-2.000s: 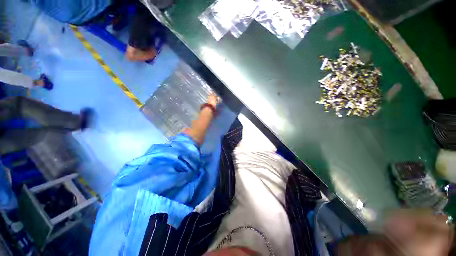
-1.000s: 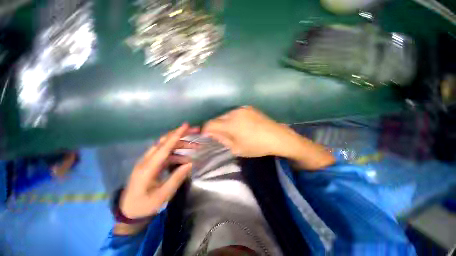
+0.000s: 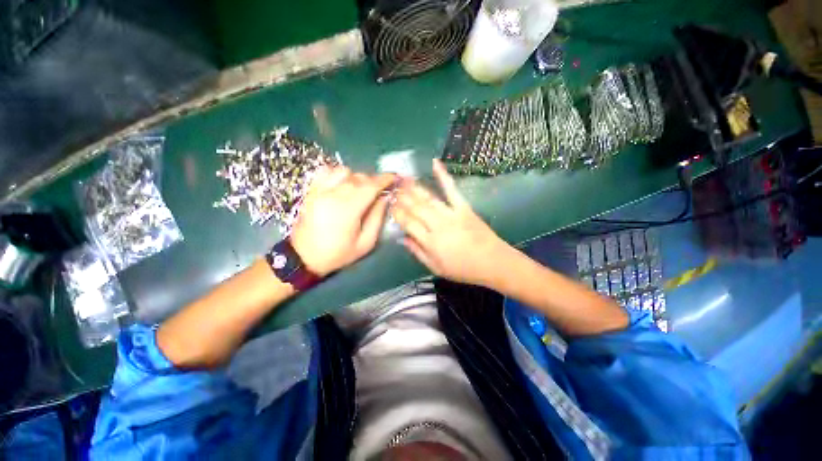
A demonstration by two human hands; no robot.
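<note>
My left hand (image 3: 338, 221), with a dark red wrist strap, lies on the green bench over the right edge of a pile of small silver, white and yellowish components (image 3: 261, 176). My right hand (image 3: 449, 236) is beside it, fingers spread and thumb raised. The fingertips of both hands meet; whatever small thing may be between them is hidden or too small to tell. A small white patch (image 3: 397, 163), a board or glare, shows just beyond the fingertips.
Stacked boards (image 3: 518, 133) lean in a row at right. A black fan (image 3: 419, 36) and white tub (image 3: 507, 40) stand behind. Bagged components (image 3: 132, 205) and a small clear bag (image 3: 95, 293) lie left. A dark soldering stand (image 3: 721, 108) and cords are far right; a blister tray (image 3: 622, 270) is below the bench.
The view has swung back over the bench. Both hands have moved from below the bench edge, in front of my body, onto the bench next to the pile.
</note>
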